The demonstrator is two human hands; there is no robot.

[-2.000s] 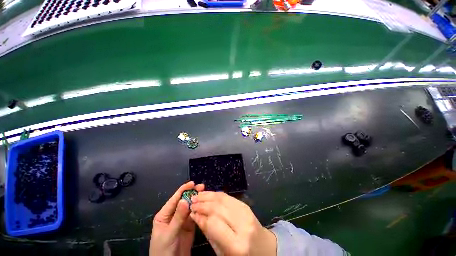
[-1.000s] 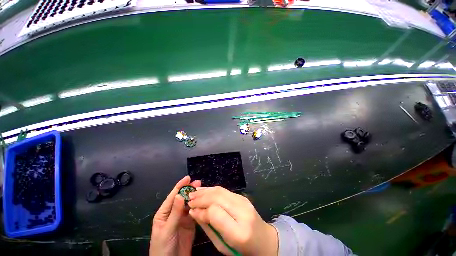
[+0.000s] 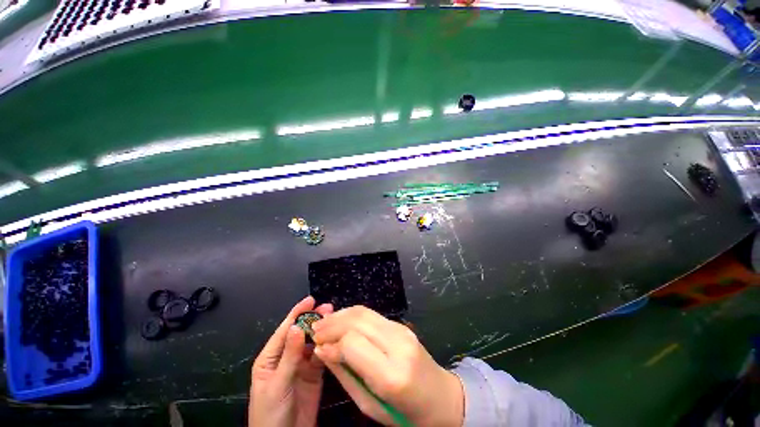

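My left hand [image 3: 283,367] holds a small round circuit board [image 3: 307,322] between thumb and fingertips. My right hand [image 3: 379,354] holds a green stick [image 3: 375,399] like a pen, its fingertips at the board; the stick's tip is hidden by the fingers. The black parts box [image 3: 357,282] with tiny parts lies just beyond my hands. Loose small circuit boards [image 3: 313,235] lie behind the box, and more boards [image 3: 425,221] lie by a bundle of green sticks [image 3: 442,193].
Blue tray [image 3: 53,308] of black pieces at left. Black round housings cluster at left [image 3: 177,310] and right [image 3: 592,225]. A thin metal rod [image 3: 679,182] and dark heap [image 3: 702,178] lie far right. A black disc [image 3: 467,102] sits on the green belt [image 3: 292,75].
The black disc on the belt has moved left. The green stick now shows below my right hand. Both hands stay together at the board.
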